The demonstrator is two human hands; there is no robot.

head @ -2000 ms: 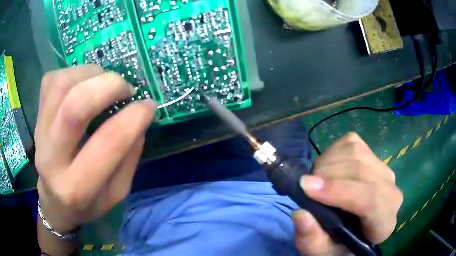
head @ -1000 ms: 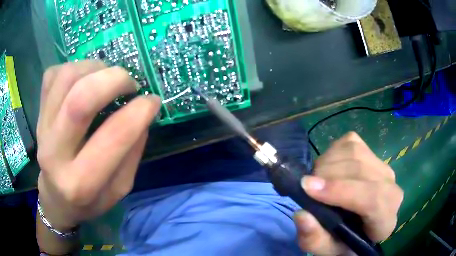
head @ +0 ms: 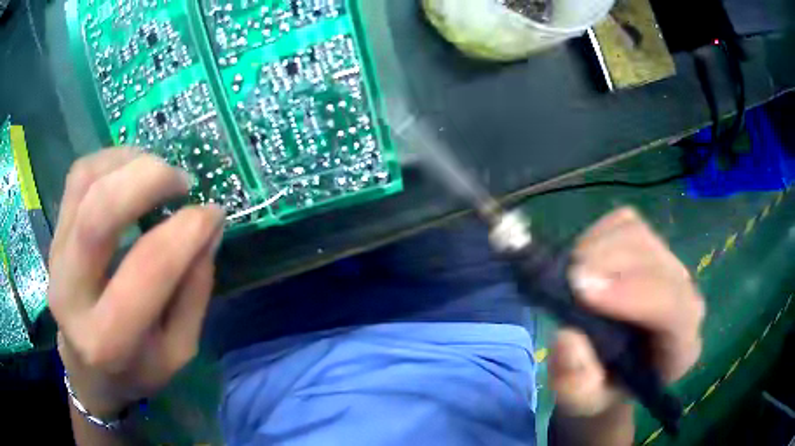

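Observation:
Two green circuit boards [head: 309, 118] lie side by side, dotted with silver joints. My left hand [head: 131, 270] is over the lower left of the boards and pinches a thin white solder wire [head: 257, 207] between thumb and forefinger; the wire reaches over the boards' near edge. My right hand [head: 632, 305] holds the black handle of a soldering iron [head: 558, 283]. The iron's long grey tip is blurred and points up and left, just right of the boards, apart from the wire.
A whitish-yellow tub [head: 514, 30] with grey scraps stands beyond the boards at right. A yellow-brown sponge tray [head: 632, 48] is beside it, then a black box [head: 697, 26] with a red light. Another green board [head: 22, 253] lies at far left. A black cord [head: 601, 183] runs along the bench edge.
The iron's tip has left the board and moved right, off its edge, and is blurred. My left hand and the wire have moved slightly left and down. The whole view has shifted a little.

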